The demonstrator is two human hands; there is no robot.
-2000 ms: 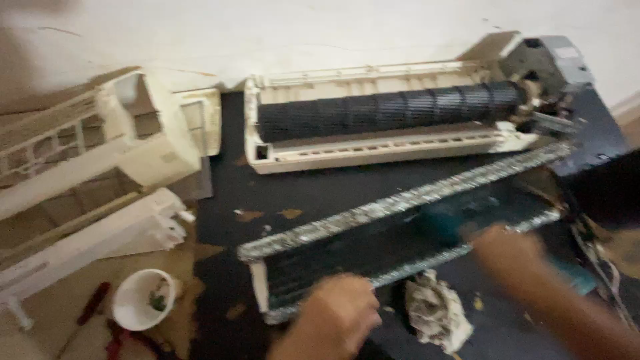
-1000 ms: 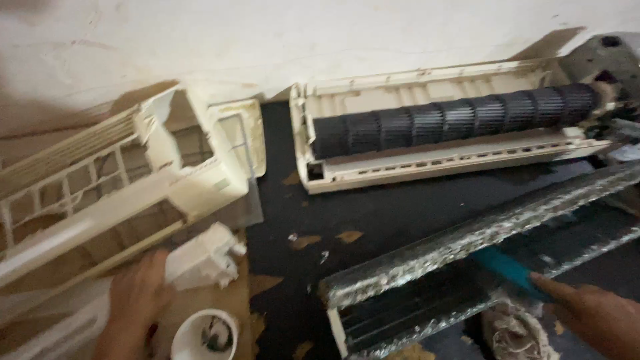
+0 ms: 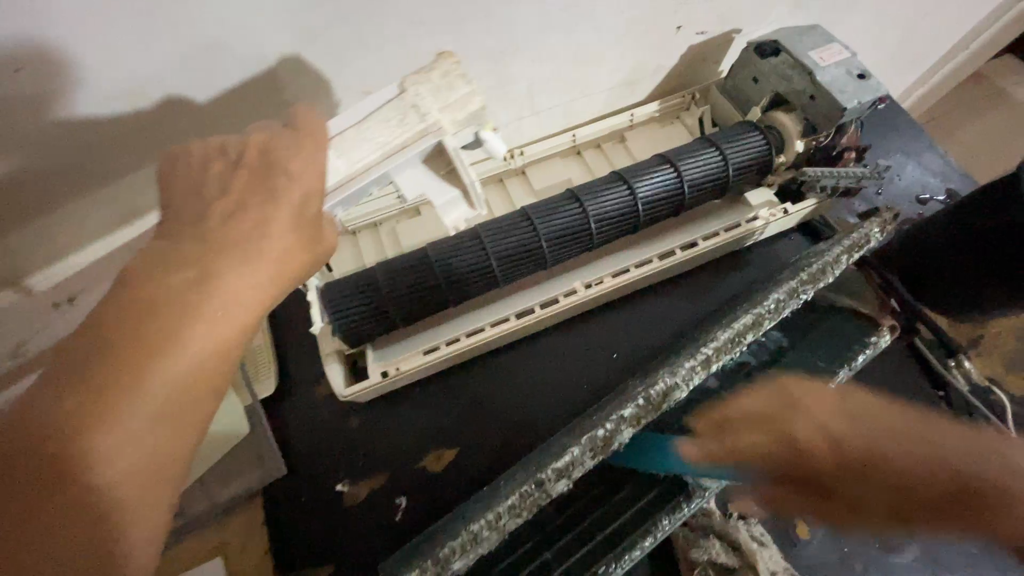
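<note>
My left hand [image 3: 248, 192] is raised at the left, closed on a long white plastic part [image 3: 436, 180] whose bracketed end lies over the back of an air conditioner's indoor unit chassis [image 3: 512, 320]. Its black cross-flow fan [image 3: 544, 232] lies along the chassis, beside a grey metal box [image 3: 808, 72]. My right hand [image 3: 808, 448], blurred, holds a teal tool [image 3: 660, 454], whose working end is hidden, at the finned evaporator coil [image 3: 640, 408]. The coil lies slanted in front of the chassis.
A crumpled grey rag [image 3: 732, 548] lies below my right hand. Cables and thin pipes [image 3: 960, 368] run at the right. The wall [image 3: 576, 48] stands close behind the chassis. Scraps [image 3: 438, 459] lie on the black surface. A flat translucent sheet [image 3: 240, 464] is at the lower left.
My left hand has moved from the coil to the white plastic part and lifted it up toward the wall. My right hand stays at the coil with the teal tool.
</note>
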